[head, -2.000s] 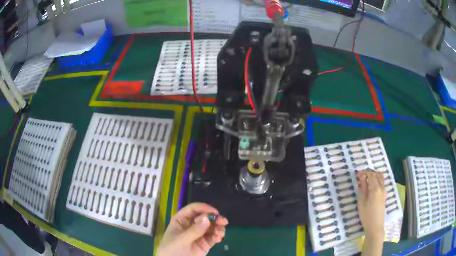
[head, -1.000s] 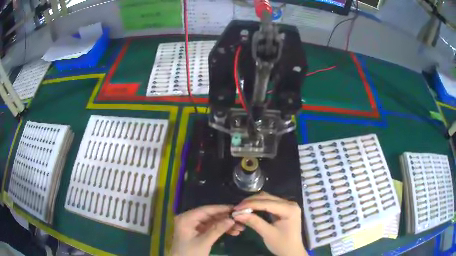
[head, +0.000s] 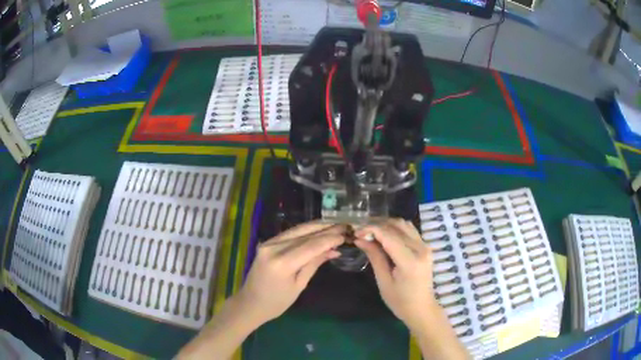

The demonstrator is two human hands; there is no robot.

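My left hand [head: 292,264] and my right hand [head: 400,264] meet at the round silver nest [head: 351,263] of the black test fixture [head: 309,84]. Their fingertips close around a small dark module [head: 348,236], mostly hidden by the fingers. A small white spot [head: 368,238] shows at my right fingertips. The clear pressure head plate [head: 355,204] with its green spot is just above my fingers. The red toggle clamp handle [head: 368,10] stands up at the top of the fixture.
The left-hand tray [head: 163,239] and right-hand tray [head: 492,260] of dark parts flank the fixture. Tray stacks stand at far left [head: 53,235] and far right [head: 604,271]. A rear tray [head: 246,95], blue bin [head: 116,74] and hanging red wire [head: 261,84] are behind.
My right hand has left the right-hand tray and joined my left hand. Both hands have then moved forward from the base's front edge to the nest.
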